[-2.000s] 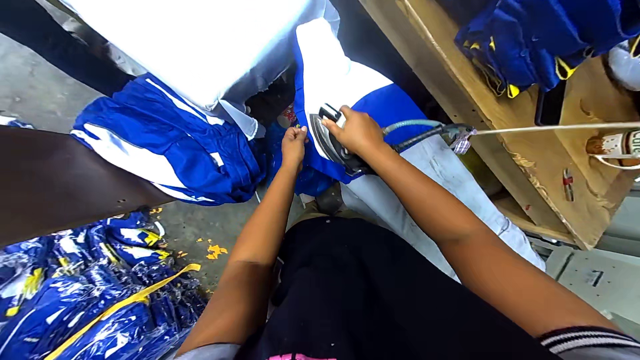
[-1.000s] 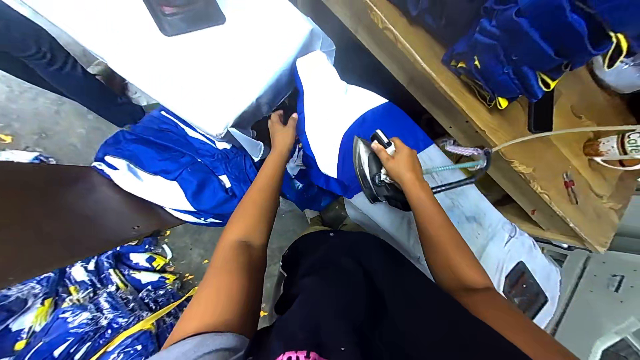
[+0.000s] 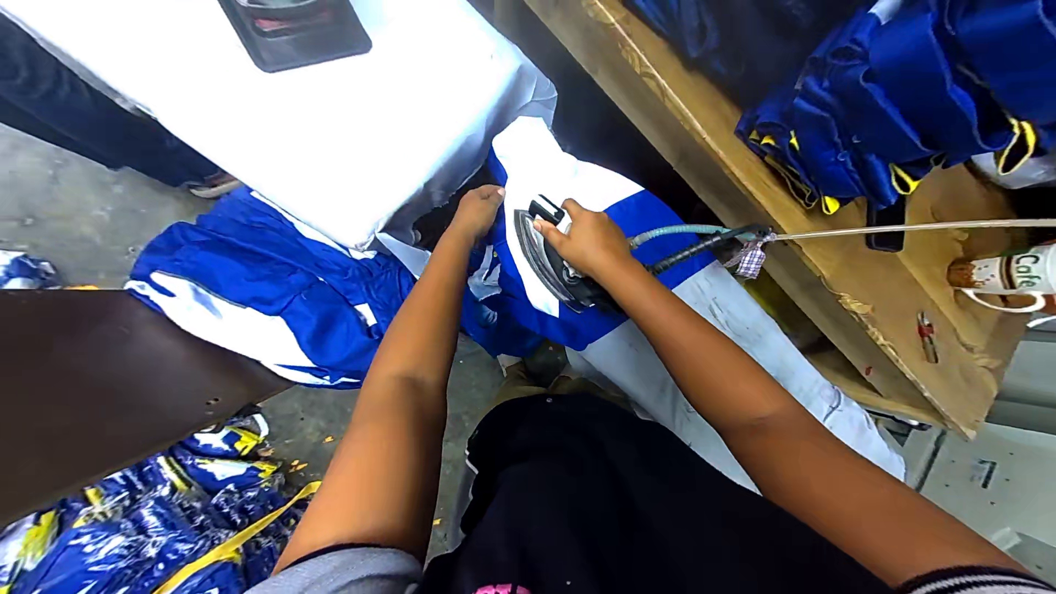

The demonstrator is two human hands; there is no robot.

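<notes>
A steam iron with a hose stands on a blue and white garment, which lies over a narrow padded board covered in pale cloth. My right hand is closed around the iron's handle. At the garment's left edge is my left hand, its fingertips pinched together at the fabric; the cloth between them is too small to make out. More blue and white fabric hangs in a heap to the left, below the white-covered table.
The white-covered table bears a dark iron rest. On the wooden shelf at right are folded blue garments, a mug, a phone and small red-handled snippers. Wrapped blue bundles lie lower left. Another person's leg shows upper left.
Across the frames, the iron in my right hand goes toward the garment's right side, then back left. My left hand moves off the garment's edge and returns to it.
</notes>
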